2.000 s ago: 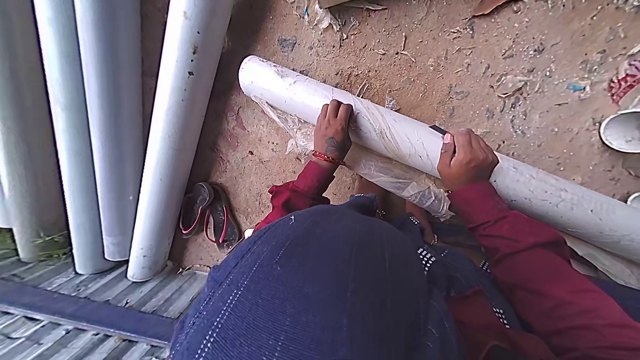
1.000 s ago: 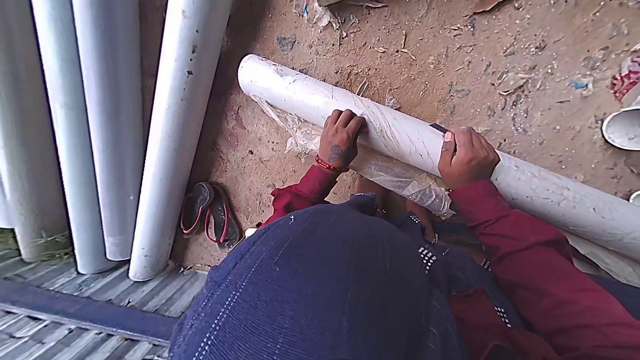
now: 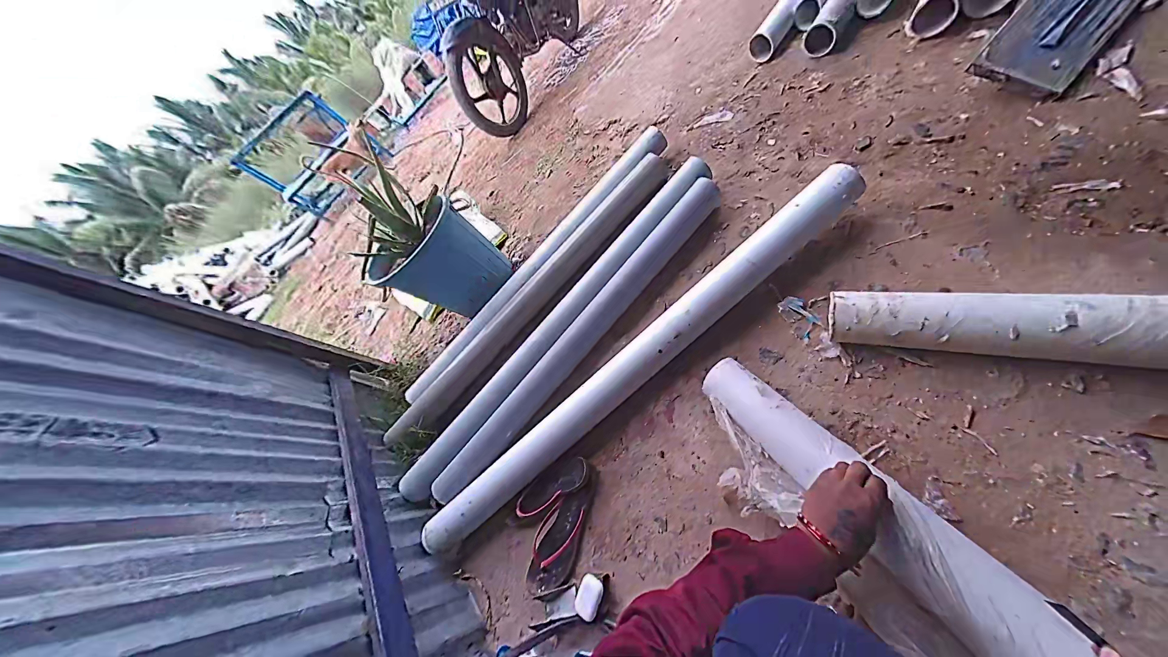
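Note:
A white pipe (image 3: 931, 534) with clear plastic film loosely around it lies slantwise at the lower right. My left hand (image 3: 847, 511), with a red bracelet at the wrist, rests on the pipe's upper side, fingers bent over it and pressing film against it. Torn plastic film (image 3: 757, 465) hangs along the near side of the pipe, left of the hand. A dark strip (image 3: 1077, 625) shows on the pipe at the bottom right edge. My right hand is almost wholly beyond the frame; at most a fingertip shows beside that strip.
Several pale pipes (image 3: 639, 365) lie side by side left of centre, near black flip-flops (image 3: 561, 538). Another wrapped pipe (image 3: 1004, 327) is at right. A corrugated metal sheet (image 3: 173, 493) stands at left. Beyond are a potted aloe (image 3: 447, 260), a motorcycle wheel (image 3: 486, 78) and more pipes (image 3: 830, 27).
The view has swung far up and to the left, and my right hand has all but left it. My left hand remains on the film-wrapped pipe.

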